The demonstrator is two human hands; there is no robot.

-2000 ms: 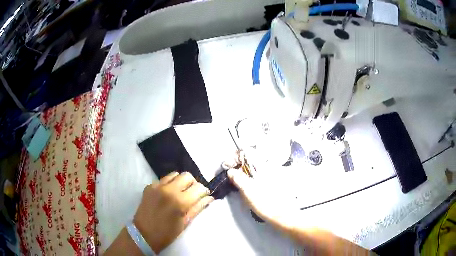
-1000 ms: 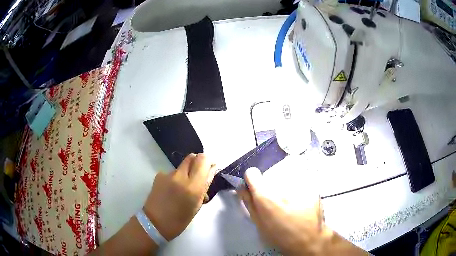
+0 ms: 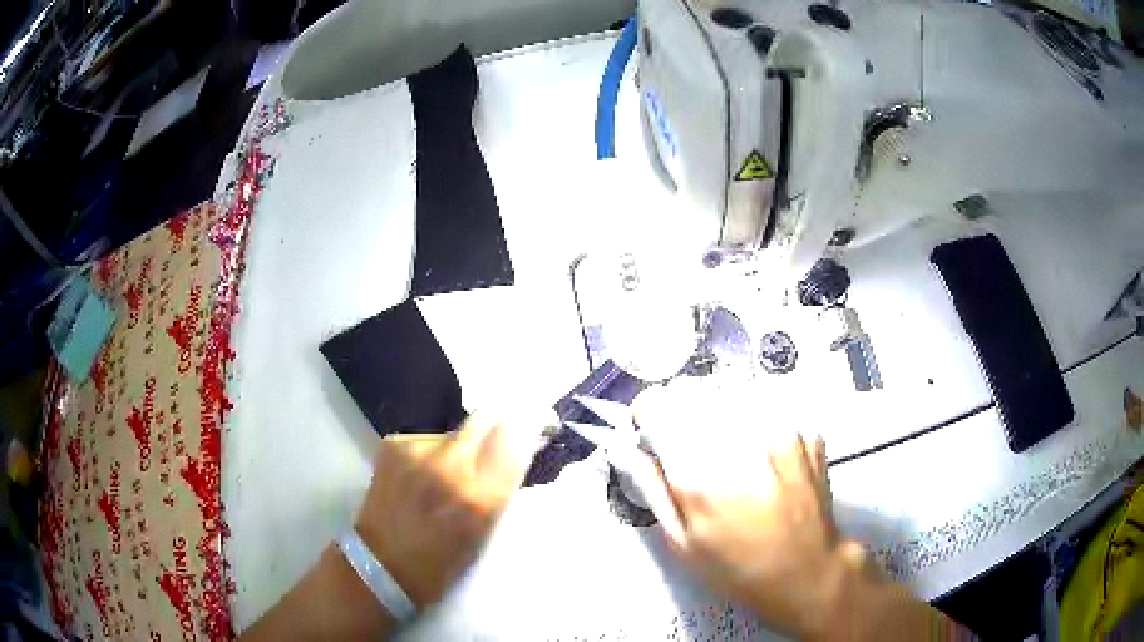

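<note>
A dark fabric piece (image 3: pixel 590 404) lies in front of the needle area, looking purple under the lamp. My left hand (image 3: pixel 449 495) pinches its left part; the fingertips are washed out by glare. My right hand (image 3: pixel 740 514) holds the thread snips (image 3: pixel 606 423), blades apart and pointing left over the fabric. Their handles are mostly hidden by the hand. A dark cut panel (image 3: pixel 399 370) lies beyond my left hand, touching a longer dark panel (image 3: pixel 454 188) that reaches to the back of the table.
The white sewing machine head (image 3: pixel 753 113) stands behind the lit needle area. A black smartphone (image 3: pixel 1004 341) lies at right. A blue tube (image 3: pixel 611 100) runs behind the head. A round metal disc (image 3: pixel 778 351) lies on the bed. Red-printed brown board (image 3: pixel 138 426) is at left.
The snips now show with open blades over the fabric in my right hand. The fabric between my hands has been turned and bunched since one second ago. The view has shifted.
</note>
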